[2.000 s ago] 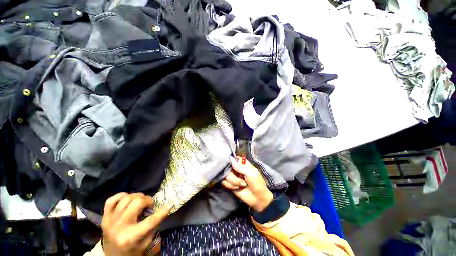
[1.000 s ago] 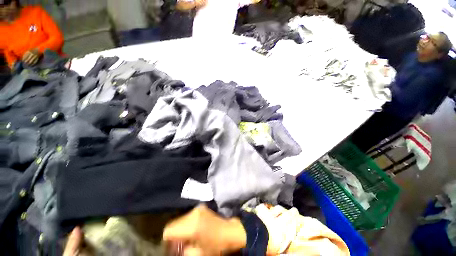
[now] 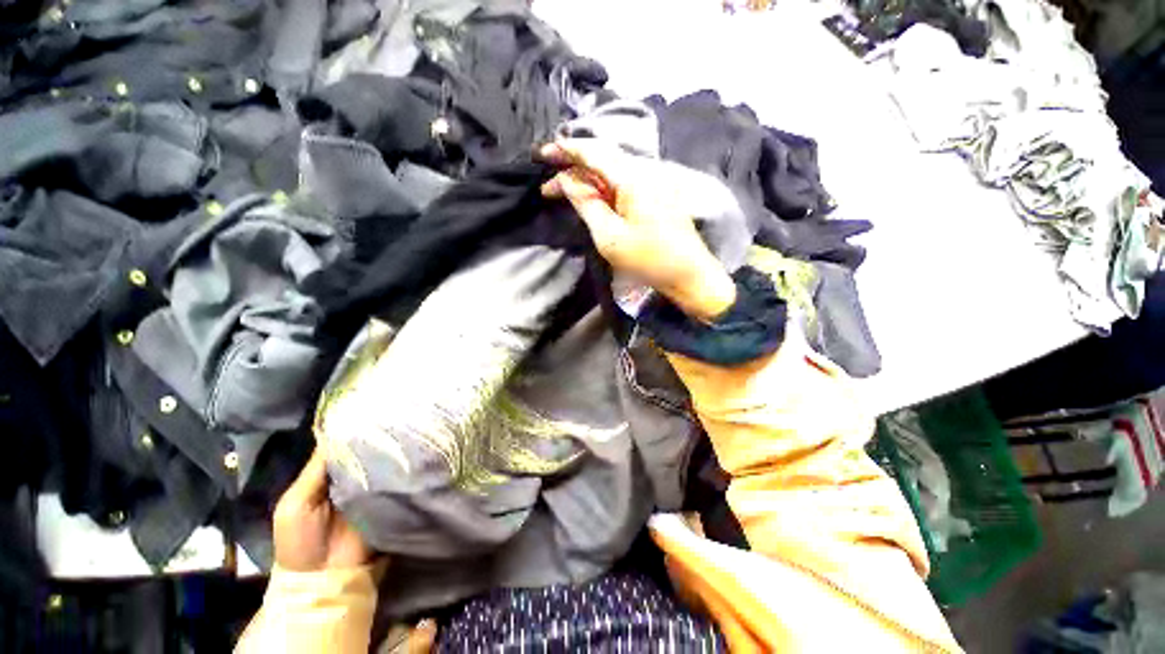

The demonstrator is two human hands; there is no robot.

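A grey denim garment (image 3: pixel 447 511) with yellow-gold feather-like embroidery (image 3: pixel 492 441) lies in front of me, over my lap and the table edge. My left hand (image 3: pixel 319 521) grips its lower left side, with the fingers partly hidden under the cloth. My right hand (image 3: pixel 626 224) is raised at the upper end of the garment and pinches black cloth (image 3: pixel 447 236) between thumb and fingers. Snips cannot be made out in my right hand.
A dark denim pile (image 3: pixel 115 166) with metal buttons lies at the left and ahead. Pale garments (image 3: pixel 1022 141) lie at the far right of the white table (image 3: pixel 945 307). A green basket (image 3: pixel 977 511) holding pale cloth stands below the table at right.
My right hand has moved up and forward to the black cloth. The embroidered grey face now lies spread and turned up. The view has tilted back down, and the other people are out of view.
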